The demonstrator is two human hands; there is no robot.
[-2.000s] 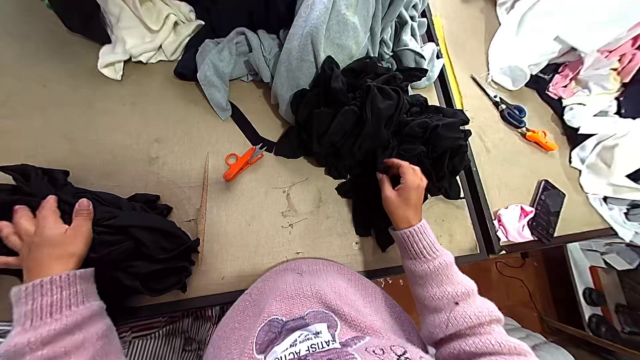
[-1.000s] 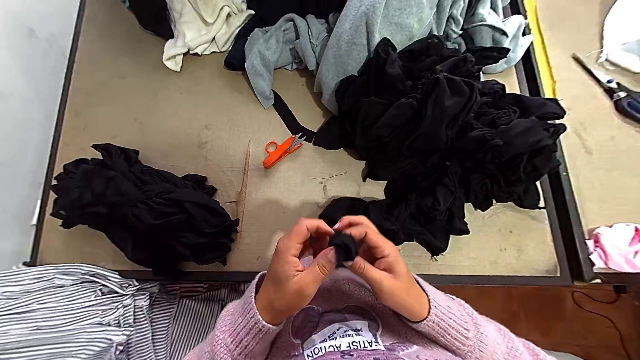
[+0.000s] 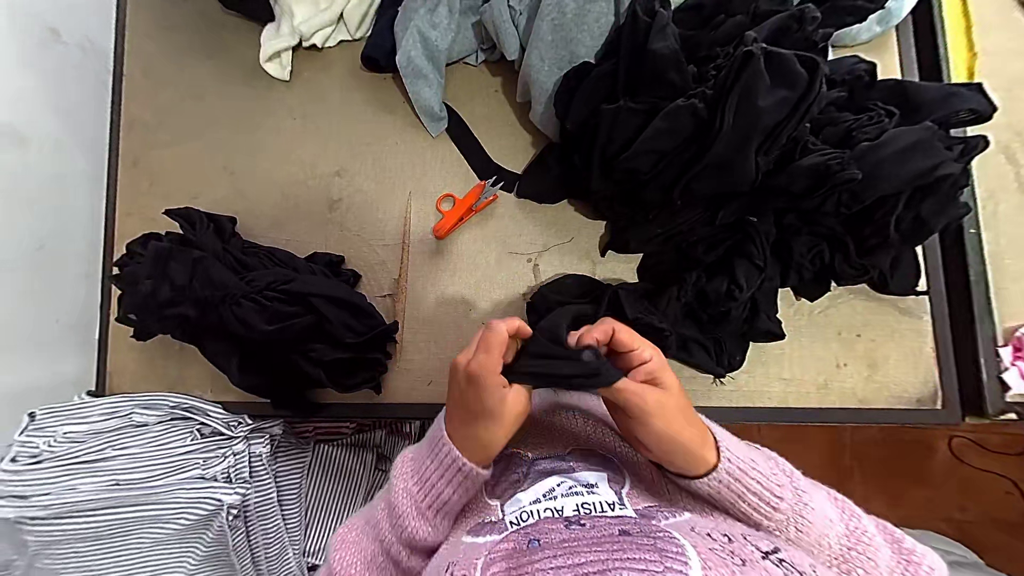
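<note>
Between my two hands a piece of black fabric (image 3: pixel 560 364) is stretched at the table's near edge. My left hand (image 3: pixel 490 392) pinches its left end, and my right hand (image 3: pixel 652 392) grips its right side with thumb and fingers. Black cloth behind it leads toward a large heap of black fabric pieces (image 3: pixel 720 152) on the right; whether the held piece joins the heap I cannot tell. A smaller black fabric bundle (image 3: pixel 256 304) lies on the left. Orange-handled thread snips (image 3: pixel 464 210) rest on the table behind my hands, their blades near a black strip (image 3: pixel 472 148).
Grey fabric (image 3: pixel 456 40) and cream fabric (image 3: pixel 316 28) lie along the far side of the table (image 3: pixel 264 152). Striped fabric (image 3: pixel 144 488) is piled below the near left edge. A yellow strip (image 3: pixel 958 40) runs beside the dark table edge at right. Pink-and-white cloth (image 3: pixel 1014 360) shows at far right.
Two seconds ago my left hand was on the left bundle and my right hand at the heap. Both are now together on one black piece, which is spread wider than a second ago. The view has shifted.
</note>
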